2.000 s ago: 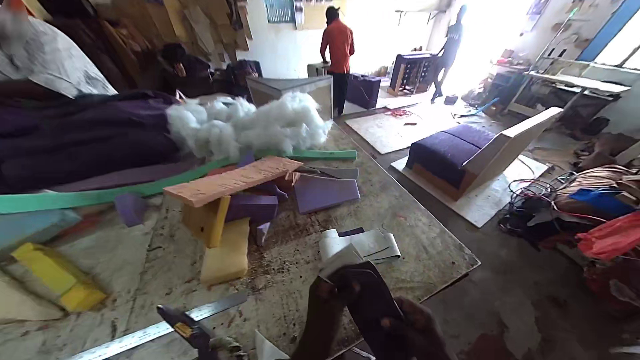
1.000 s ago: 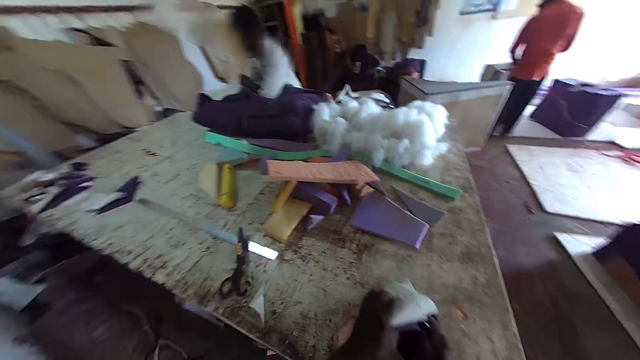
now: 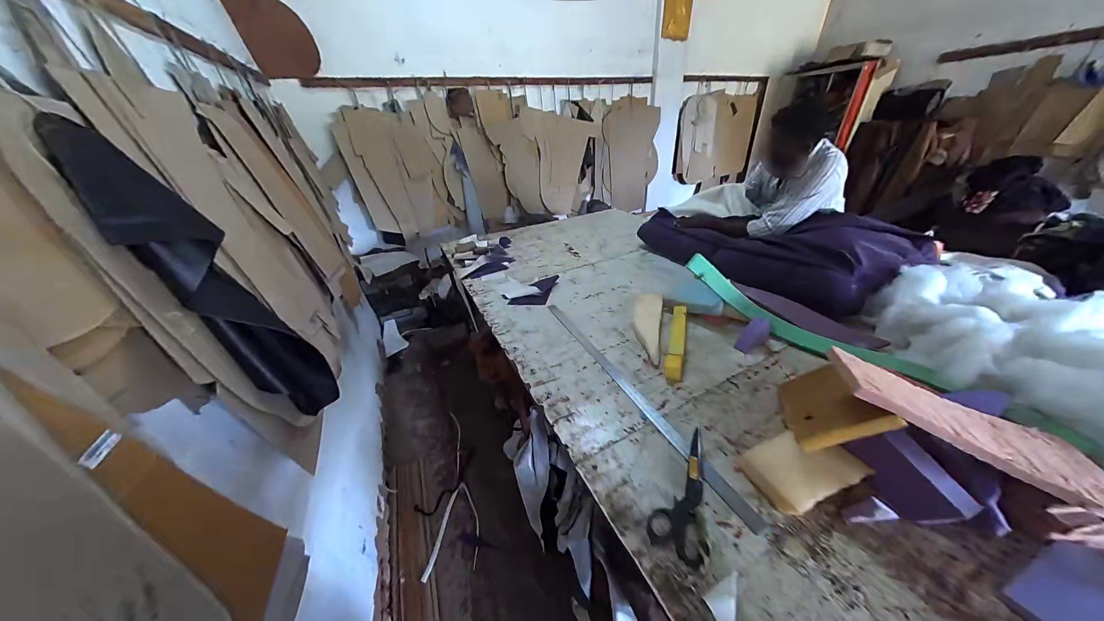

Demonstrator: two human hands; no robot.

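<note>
Neither my left hand nor my right hand shows in the head view now, so what they hold is hidden. Closest on the worktable (image 3: 604, 431) lie black-handled scissors (image 3: 683, 509), their blades pointing away beside a long metal ruler (image 3: 638, 401). Right of them are a cream foam block (image 3: 802, 473), a yellow-brown foam piece (image 3: 832, 405), purple foam (image 3: 914, 474) and a long pink foam strip (image 3: 975, 423). A green foam strip (image 3: 802, 332) curves past white fibre stuffing (image 3: 983, 319). A yellow foam bar (image 3: 676, 345) stands farther back, near a pale curved piece (image 3: 648, 326).
Across the table a person (image 3: 798, 172) leans over dark purple fabric (image 3: 776, 250). Cardboard templates (image 3: 535, 151) hang along the walls, with black sheet material (image 3: 190, 267) draped at left. Between wall and table runs a narrow floor strip (image 3: 431, 517) with scraps and cords.
The view has swung far to the left. Both hands, which held a dark and white piece of material in the earlier frames, are out of view now.
</note>
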